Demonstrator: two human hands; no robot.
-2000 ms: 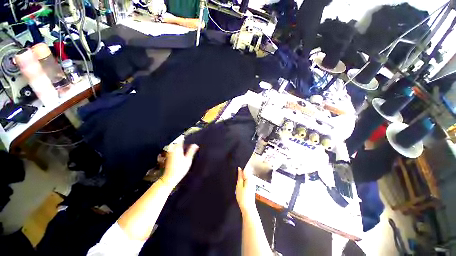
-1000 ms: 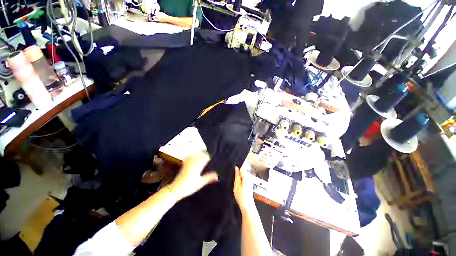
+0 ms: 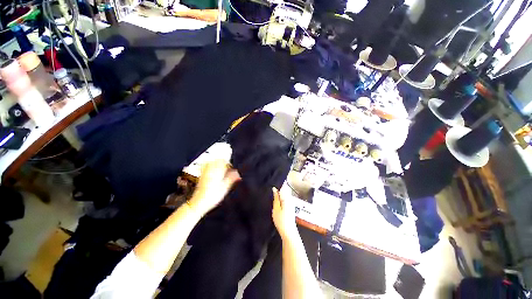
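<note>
A black garment piece lies over the left end of the white table and hangs down towards my lap. Its right edge is beside the needle area of the white JUKI overlock machine. My left hand is on the left edge of the cloth, fingers bent; what its fingertips grip is blurred. My right hand lies along the cloth's right edge, just below the machine's needle area, its fingers partly hidden against the cloth.
A large dark cloth heap lies left of and behind the machine. Thread cones stand at right. A dark strap crosses the white table. A pink bottle-like cylinder is at left. A person's arm shows at top.
The black cloth has shifted and bunched beside the machine, baring some white table at its left. My left hand moved right, then slightly back left. My right hand stays near the cloth's right edge.
</note>
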